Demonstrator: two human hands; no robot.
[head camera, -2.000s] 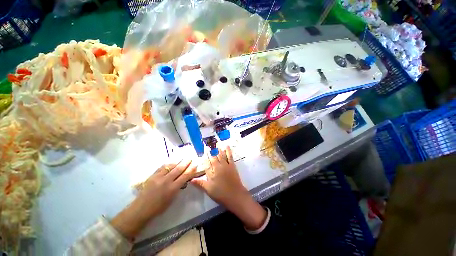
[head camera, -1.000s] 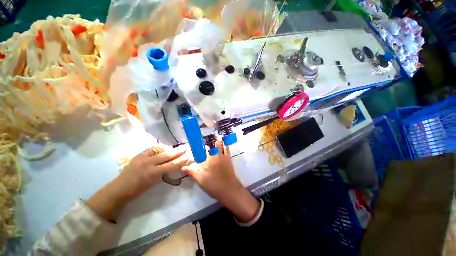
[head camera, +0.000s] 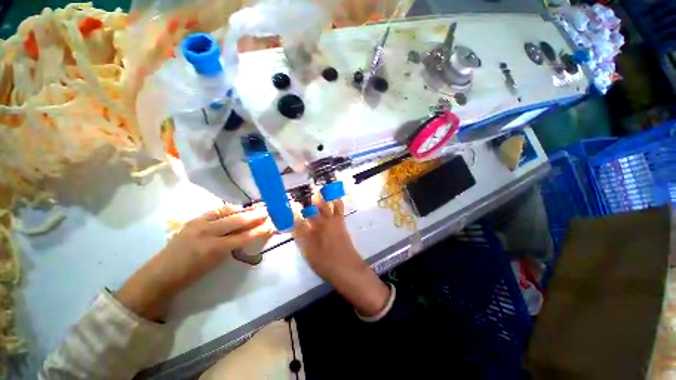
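Note:
The white sewing machine (head camera: 348, 111) stands across the table, with a long blue bar (head camera: 268, 185) at its needle end. My left hand (head camera: 211, 241) lies flat on the table left of the bar, over a small piece of pale fabric (head camera: 178, 225) that shows at its edge. My right hand (head camera: 326, 241) is just right of the bar, its fingertips close under the small blue knobs (head camera: 332, 191). What lies under the fingertips is hidden by the bar, knobs and glare. A small dark-rimmed oval (head camera: 247, 257) shows on the table below my left fingers.
A heap of cream strips with orange patches (head camera: 67, 96) fills the left. Yellow-orange rings (head camera: 400, 182) and a black phone (head camera: 441, 185) lie right of my right hand. A pink-rimmed dial (head camera: 433, 136) is on the machine. A brown box (head camera: 600, 297) and blue crates (head camera: 630, 174) are at right.
The view has moved closer to the machine. My right hand has moved slightly away from my left, leaving a gap with a dark line on the table between them.

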